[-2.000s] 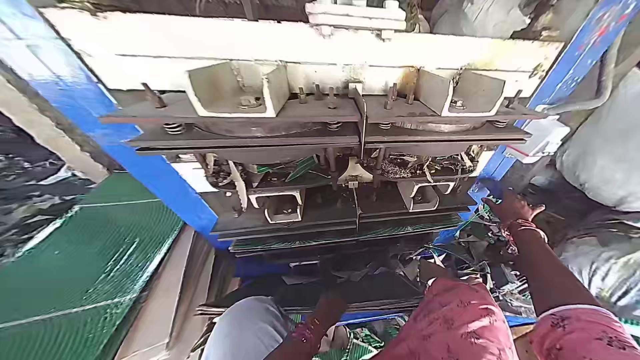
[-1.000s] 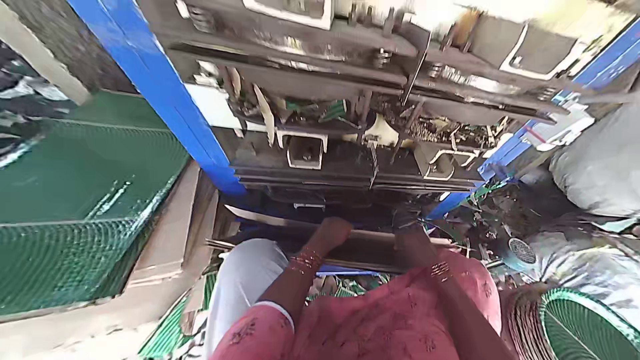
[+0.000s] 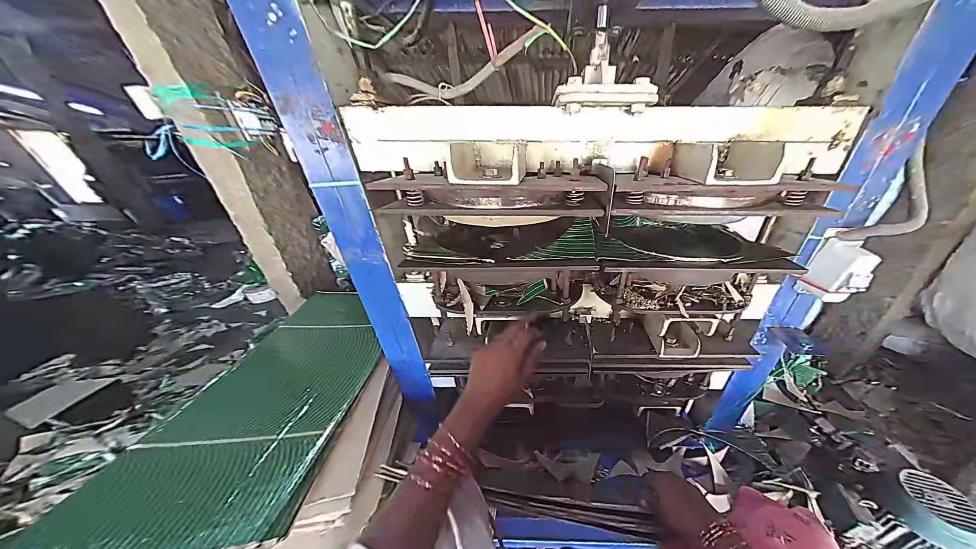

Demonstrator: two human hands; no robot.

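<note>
A press with a blue frame and a white crossbeam [image 3: 488, 124] stands before me. Between its upper plates, which are apart, lies a green and black sheet [image 3: 564, 242] with two round dark areas. My left hand [image 3: 507, 358] is raised before the lower plates, left of centre, fingers partly bent, with nothing visible in it. My right hand [image 3: 671, 499] is low at the right, beside a stack of thin dark sheets [image 3: 572, 511]; its fingers are hidden or blurred, so its grip cannot be told.
A pile of green ribbed sheets [image 3: 229, 427] lies at the left over brown boards [image 3: 347, 465]. Scraps [image 3: 793, 404] cover the ground at the right, near a motor with a vented cover [image 3: 938, 496]. A white electrical box [image 3: 839, 267] is fixed to the right post, with a hose above it.
The upper plates have parted, and a green and black sheet now shows between them. My left hand has risen from the low stack toward the press. The view has tilted up.
</note>
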